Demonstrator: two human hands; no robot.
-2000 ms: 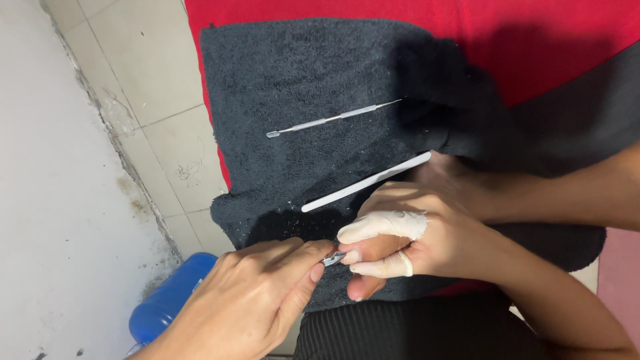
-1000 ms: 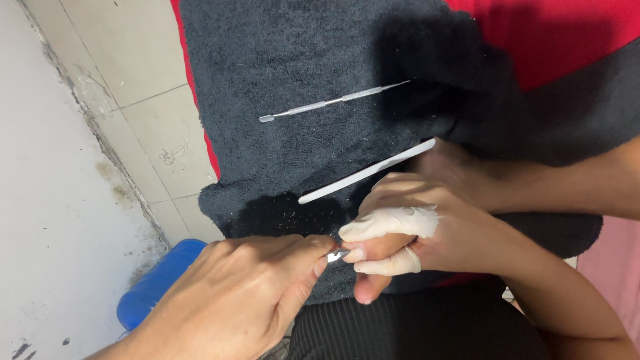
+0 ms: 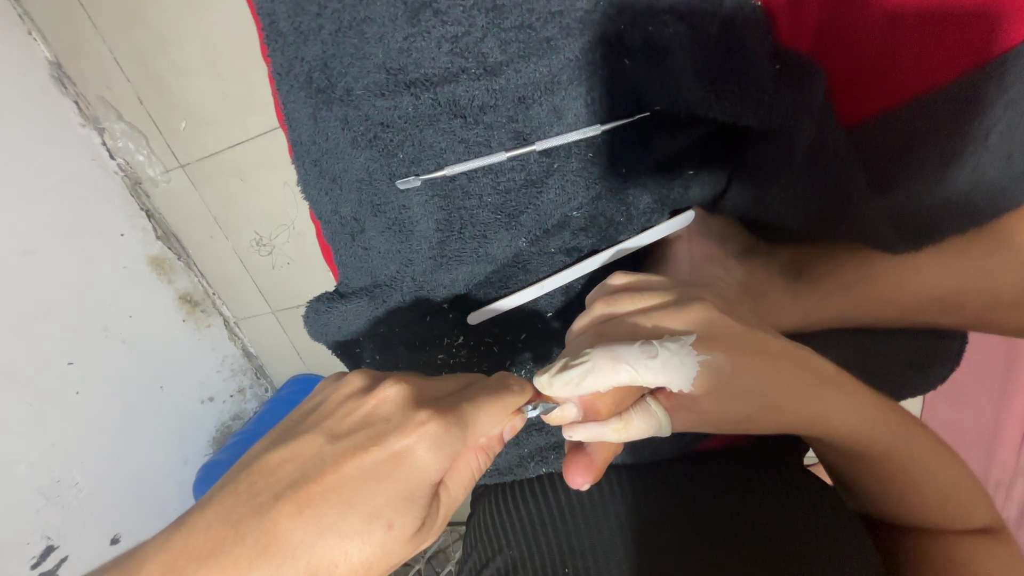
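My left hand [image 3: 392, 448] comes in from the lower left, closed around a small metal nail tool [image 3: 540, 409]; only its shiny tip shows, against a toenail, and the rest is hidden in the fingers. My right hand [image 3: 696, 360], with white rubbery covers on thumb and index finger, grips another person's toe [image 3: 566, 413] between them. Another toe [image 3: 588, 466] sticks out just below. Above the hands, a white nail file [image 3: 580, 268] lies slanted on a dark towel [image 3: 448, 232]. Farther up lies a double-ended metal cuticle pusher [image 3: 520, 150] with knurled grips.
The other person's lower leg [image 3: 904, 284] enters from the right, the foot partly under my right hand. Red cloth [image 3: 920, 48] shows at top right. A blue rounded object [image 3: 256, 440] stands by the white wall [image 3: 88, 296] at left. Small clippings lie on the towel.
The view has shifted slightly. Both hands stay together at the toe, with the metal tip at its nail; the file and the pusher still lie on the towel.
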